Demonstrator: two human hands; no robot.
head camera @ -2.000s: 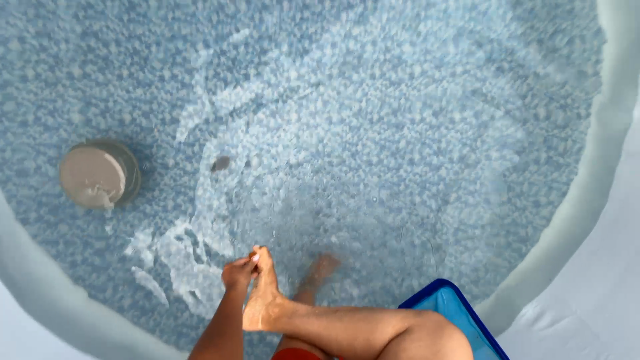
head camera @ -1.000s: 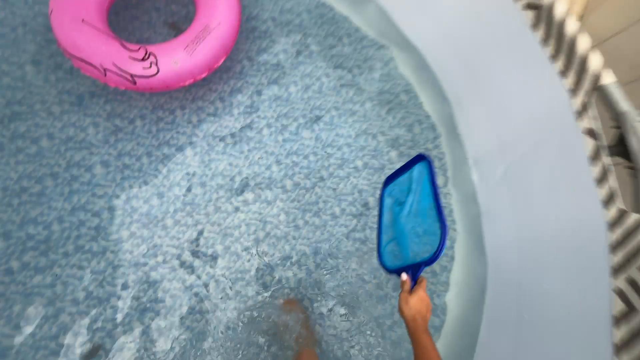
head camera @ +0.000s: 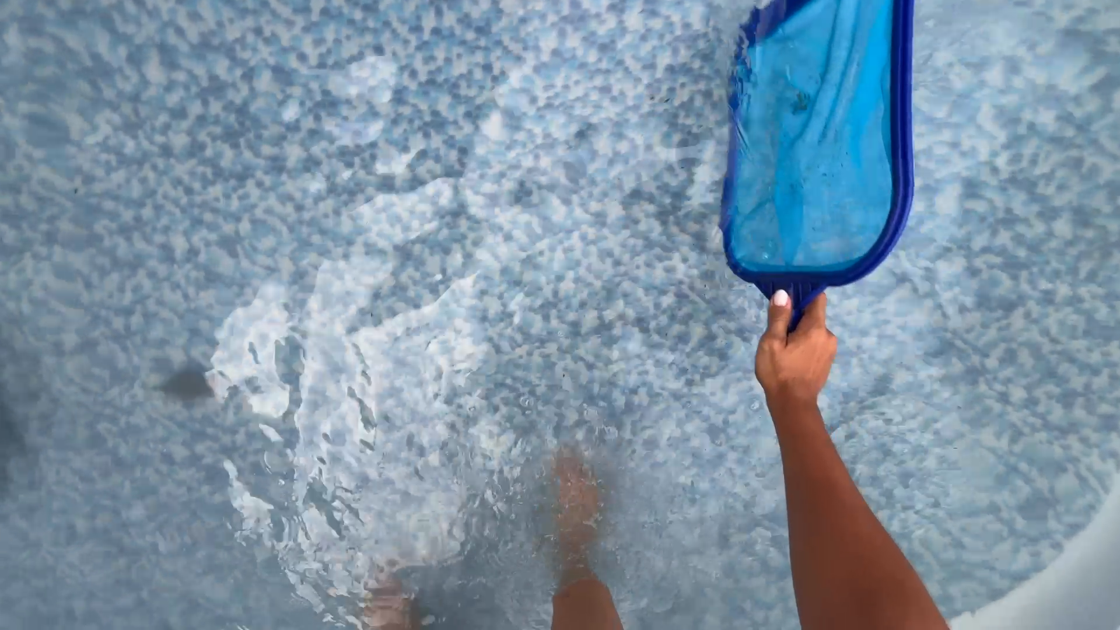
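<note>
A pool skimmer net (head camera: 814, 149) with a blue plastic frame and lighter blue mesh is at the upper right, its far end cut off by the top edge of the view. My right hand (head camera: 794, 354) grips its short handle from below, thumb on top. The net's left rim dips at the water surface, and a few dark specks show in the mesh. My left hand is out of view.
My two feet and lower legs (head camera: 582, 604) stand in the water at the bottom centre. The pale pool wall (head camera: 1050, 577) curves through the lower right corner. A dark blurred spot (head camera: 188, 383) lies at the left. Light reflections ripple over the mottled blue pool floor.
The view has swung, and the pink inflatable ring seen a second ago is out of it. Two seconds ago a hand was at a raised foot; now both feet are down in the water.
</note>
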